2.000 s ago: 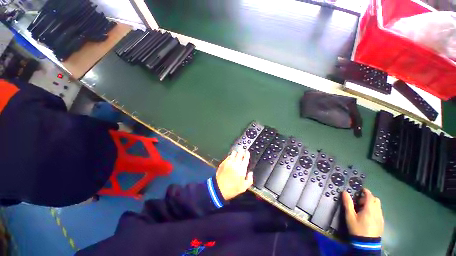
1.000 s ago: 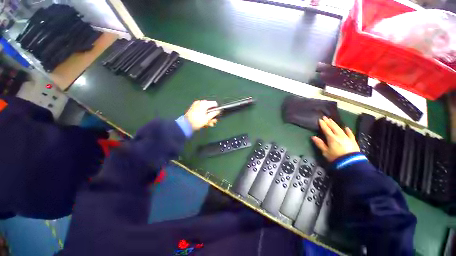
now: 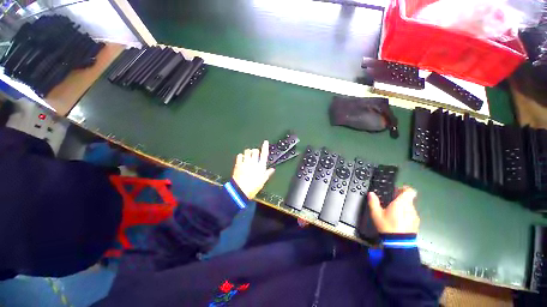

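Note:
A row of several black remote controls (image 3: 327,186) lies button face up near the bench edge. My right hand (image 3: 394,211) grips the remotes at the row's right end (image 3: 384,177), which look overlapped; how many is hidden. My left hand (image 3: 252,172) is left of the row, its fingers on two angled, overlapping remotes (image 3: 283,148); their lower ends are hidden by the hand. A black pouch (image 3: 361,114) lies behind the row.
Stacked remotes (image 3: 474,147) stand at right, others (image 3: 157,71) at back left. A dark pile (image 3: 48,51) lies on cardboard (image 3: 81,84). A red bin (image 3: 450,51) and a white board (image 3: 432,96) with remotes are at back right. A red stool (image 3: 147,207) is below left.
My left hand moved from the row to the remotes on its left, lifting one a second ago, now low over the bench. My right hand went to the pouch and came back to the row, now shorter.

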